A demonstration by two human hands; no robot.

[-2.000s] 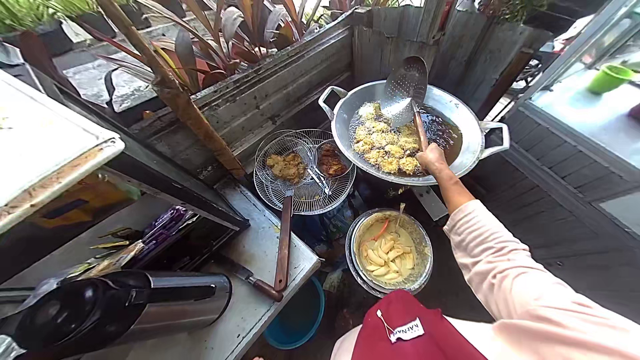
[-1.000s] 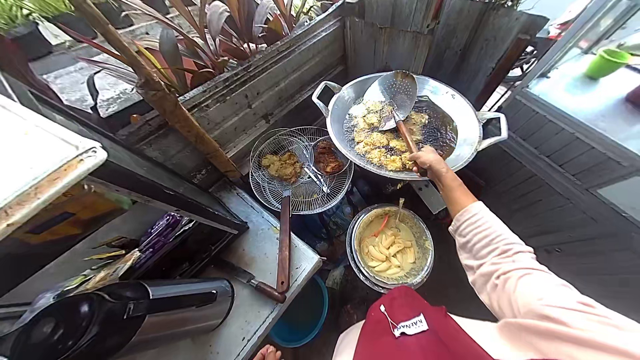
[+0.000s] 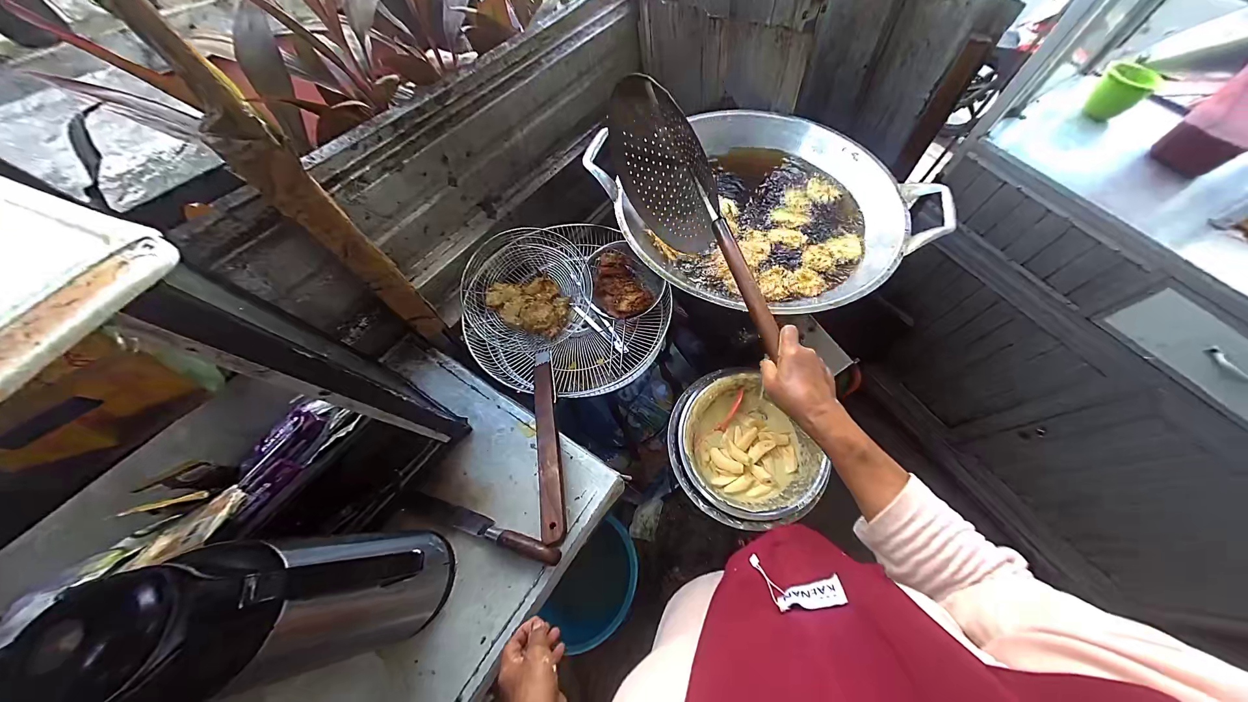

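Note:
My right hand (image 3: 799, 378) grips the wooden handle of a perforated metal skimmer (image 3: 663, 161), whose broad head is tilted over the left side of a large two-handled metal wok (image 3: 882, 195). Several golden fritters (image 3: 788, 237) float in the wok's dark oil. Below my right wrist stands a metal bowl of batter (image 3: 717, 419) with pale sliced pieces (image 3: 746, 458) and a red chili in it. My left hand (image 3: 531, 658) hangs at the bottom edge beside the counter, fingers curled; whether it holds anything is not visible.
Left of the wok, a wire strainer (image 3: 544, 366) with fried food rests on a wire rack (image 3: 624, 366). A knife (image 3: 497, 531) and a black-and-silver vacuum flask (image 3: 351, 595) lie on the metal counter (image 3: 585, 478). A blue basin (image 3: 629, 585) stands below its edge. A bamboo pole (image 3: 322, 205) slants behind.
The skimmer in my right hand has moved from over the fritters to the wok's left side, its head now raised and tilted. More of my left hand shows at the bottom edge.

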